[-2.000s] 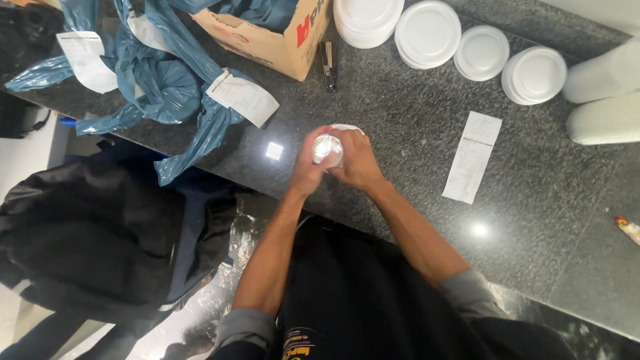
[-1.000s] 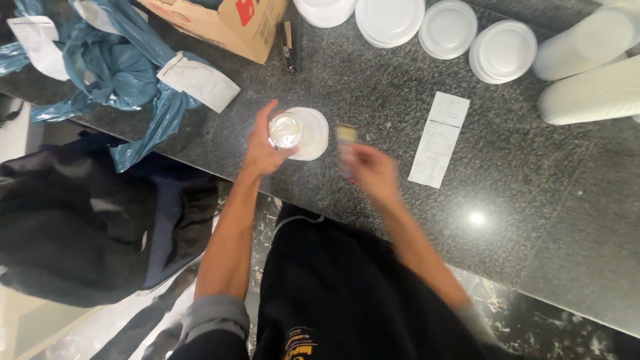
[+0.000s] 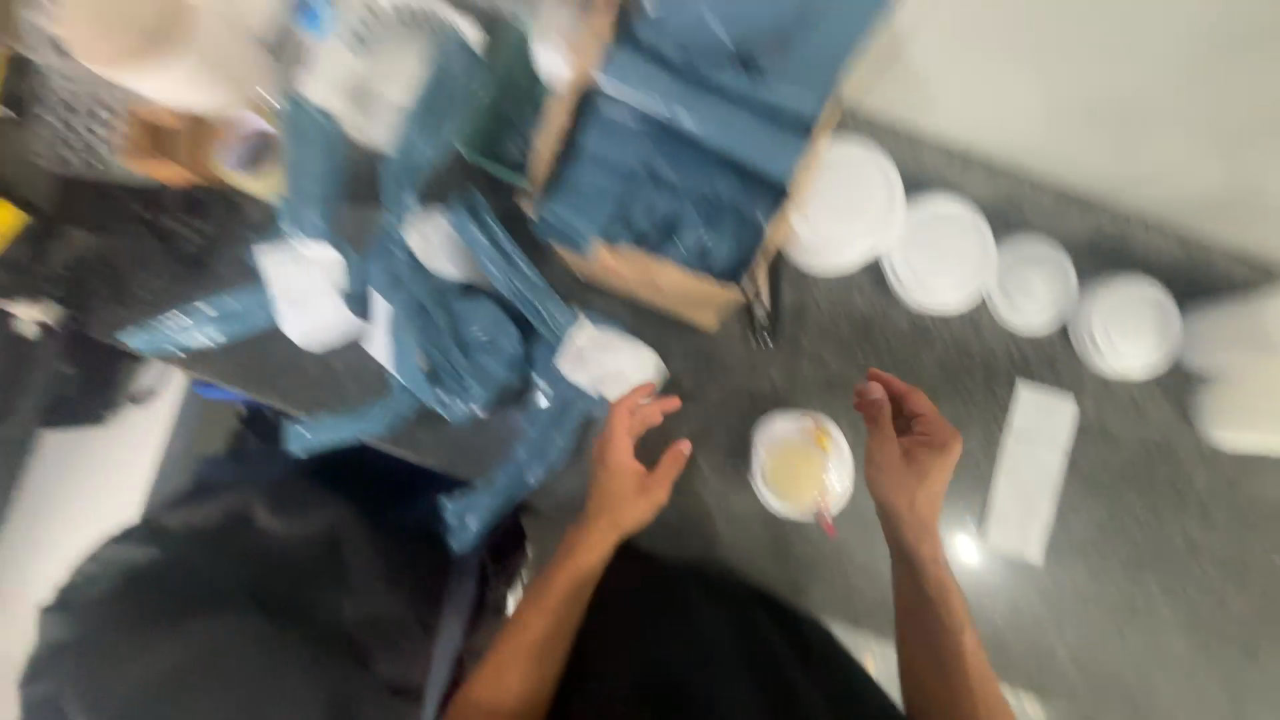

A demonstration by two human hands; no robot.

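Note:
A round white container (image 3: 801, 465) stands on the dark counter between my hands. On top of it are a pale round item (image 3: 795, 468) and a small packet with yellow and red ends (image 3: 824, 480); blur hides their details. To its left, my left hand (image 3: 637, 460) is empty with fingers apart, close to a white paper slip (image 3: 608, 358) on a knotted blue plastic bag (image 3: 470, 345). On the container's right, my right hand (image 3: 910, 445) has its fingers curled and thumb near the fingertips; I see nothing in it, but blur leaves its grip unclear.
A cardboard box (image 3: 650, 285) full of blue plastic bags stands at the back, a dark slim tool (image 3: 760, 310) beside its corner. Stacks of white round lids (image 3: 940, 252) line the back right. A paper slip (image 3: 1032, 470) lies right of my right hand. A black bag (image 3: 230, 600) is at lower left.
My left hand has let go of the shiny round item it held over the white container and moved left. A packet now rests on the container. The view has swung left.

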